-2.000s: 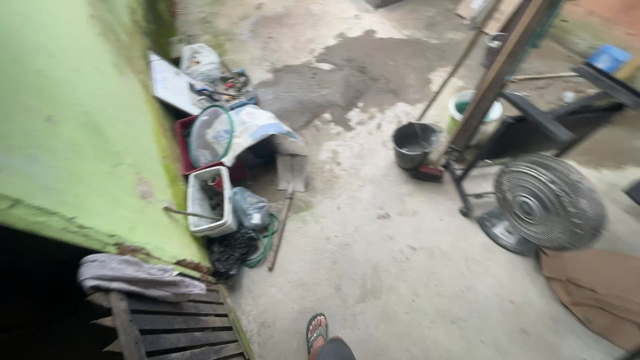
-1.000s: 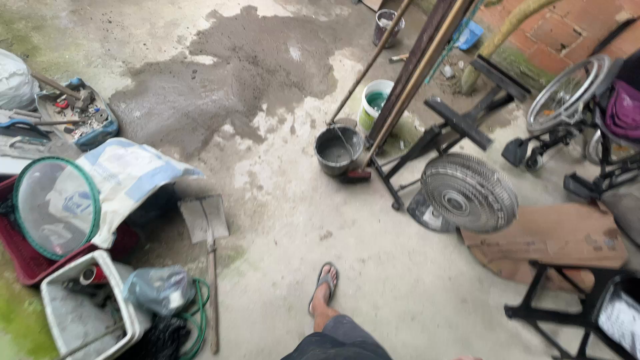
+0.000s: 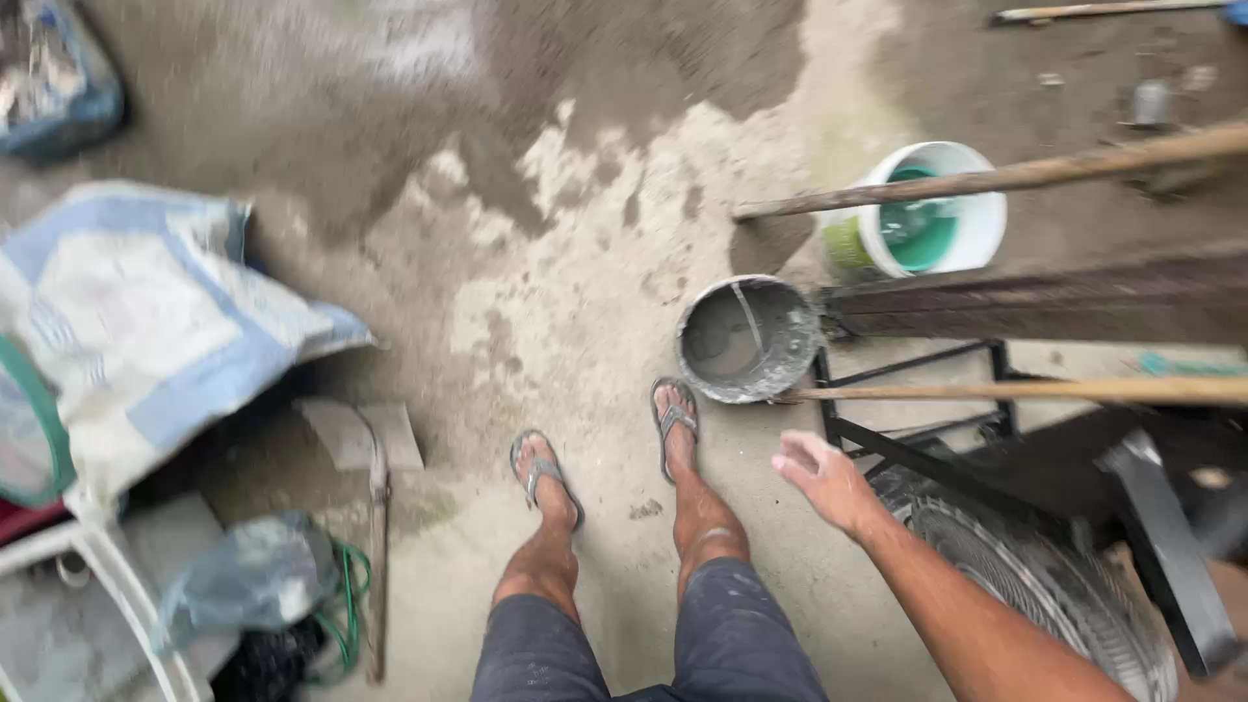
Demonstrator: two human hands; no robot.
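Note:
My right hand [image 3: 824, 478] reaches out at right of centre, fingers apart and slightly bent, with nothing held. Just above it stands a cement-smeared bucket [image 3: 749, 338] with a grey content and a wire handle across its mouth. The end of a wooden pole [image 3: 1024, 392] lies between the hand and the bucket's lower right edge. Behind the bucket is a white bucket [image 3: 988, 234] with a green inside, crossed by a thicker wooden pole [image 3: 1072, 172]. My left hand is outside the picture.
At left are a white and blue sack [image 3: 166, 302], a shovel [image 3: 378, 526], a plastic bag [image 3: 258, 575] and a green hose [image 3: 349, 604]. A dark wooden beam [image 3: 1033, 302], a black metal frame [image 3: 907, 448] and a fan [image 3: 1024, 575] crowd the right side. Wet patches mark the concrete floor.
My right hand has come into view near the bucket. Both feet now show, closer to the bucket than the one foot seen earlier. The view has tipped downward.

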